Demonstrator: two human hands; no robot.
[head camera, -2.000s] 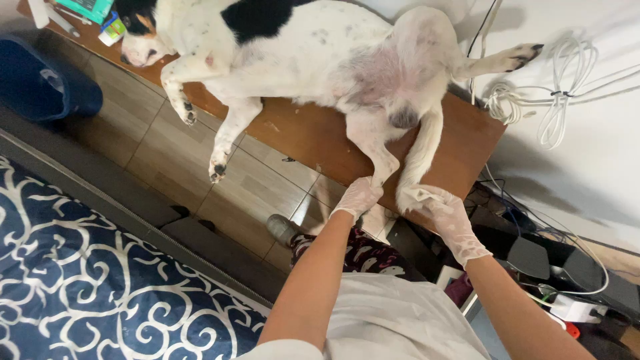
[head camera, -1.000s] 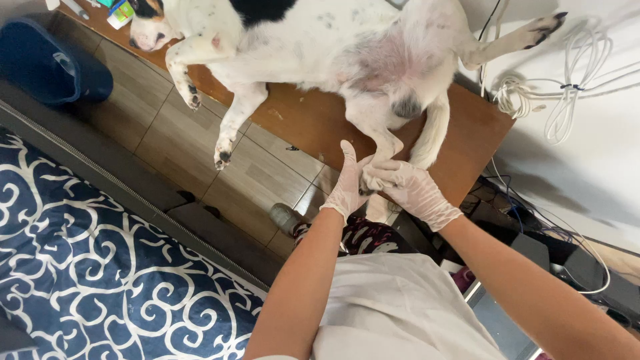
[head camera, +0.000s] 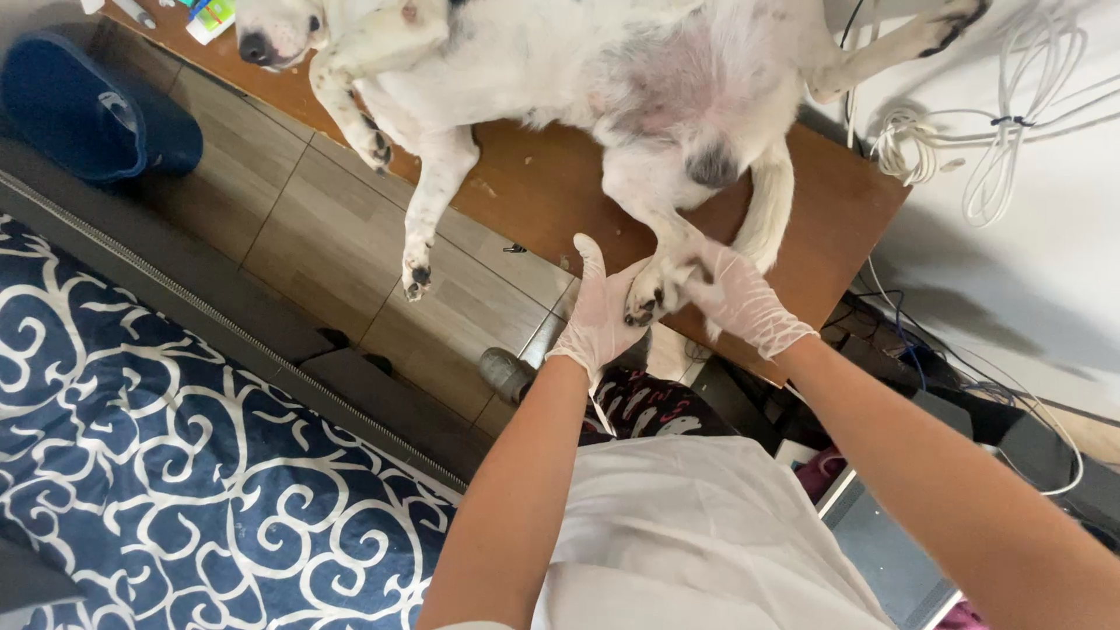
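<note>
A white dog with dark patches (head camera: 542, 70) lies on its back or side along a brown wooden tabletop (head camera: 840, 227). Both of my hands wear thin translucent white gloves. My left hand (head camera: 602, 306) is spread under a hind paw (head camera: 649, 296), its thumb pointing up and away from the fingers. From the right, my right hand (head camera: 731, 284) grips the same paw, fingers around its side; the fingertips are partly hidden. The dog's tail (head camera: 770, 201) hangs just behind my right hand. One front leg (head camera: 429, 210) extends over the table's near edge.
A blue plastic bin (head camera: 74, 114) stands on the tiled floor at left. A bed with a blue and white patterned cover (head camera: 175, 437) fills the lower left. Coiled white cables (head camera: 1006, 122) hang on the right wall, above tangled cords and dark boxes (head camera: 945, 411).
Two seconds ago my hands were apart, the left on the hind leg and the right by the tail. Both are now together at the hind paw, and my left thumb stands away from it.
</note>
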